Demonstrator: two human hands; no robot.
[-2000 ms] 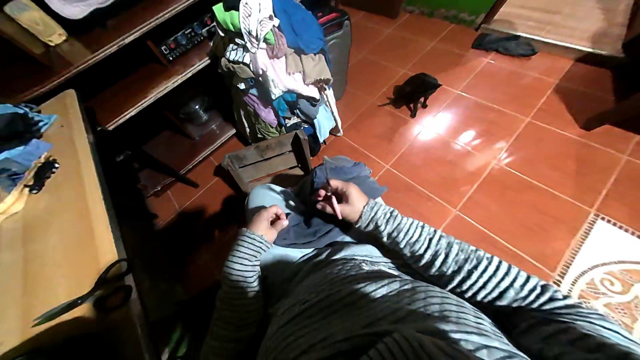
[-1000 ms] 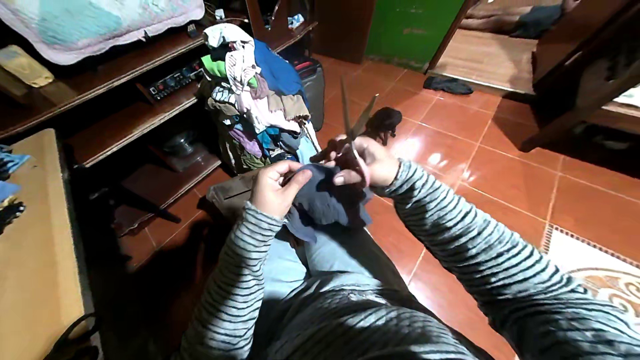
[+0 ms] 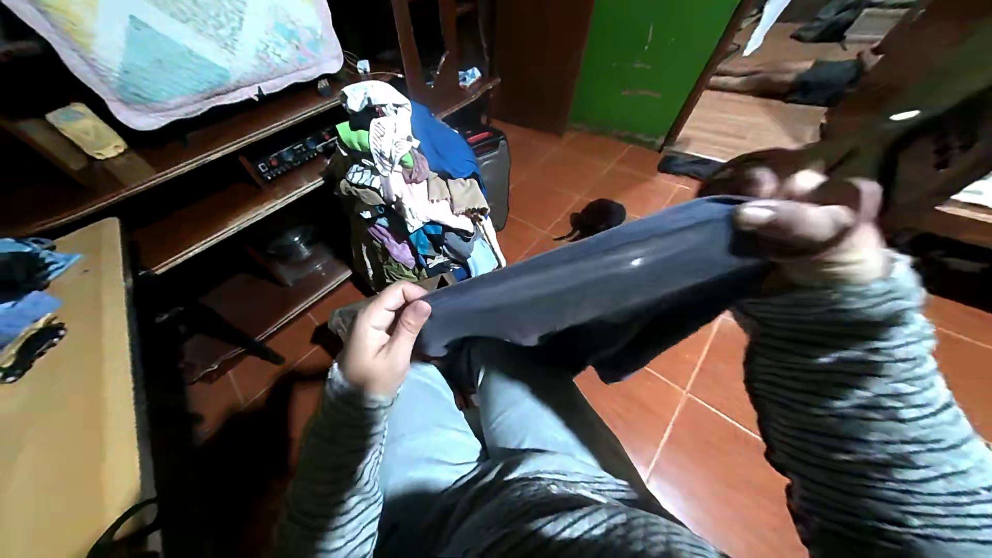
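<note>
A dark grey-blue cloth is stretched between my two hands above my lap. My left hand pinches its left end between thumb and fingers. At the cloth's far right end, my right hand grips it, raised higher and blurred. Whether the right hand also still holds the scissors cannot be told. The lower edge of the cloth hangs uneven over my knees, in light trousers.
A tall pile of clothes stands ahead beside a dark suitcase. A small dark animal is on the tiled floor. Wooden shelves and a light wooden table with cloth pieces stand at left. A person's legs show beyond the doorway.
My hands have moved apart, and the cloth, bunched in my lap before, is now pulled out long. The open scissors seen in my right hand a second ago no longer show.
</note>
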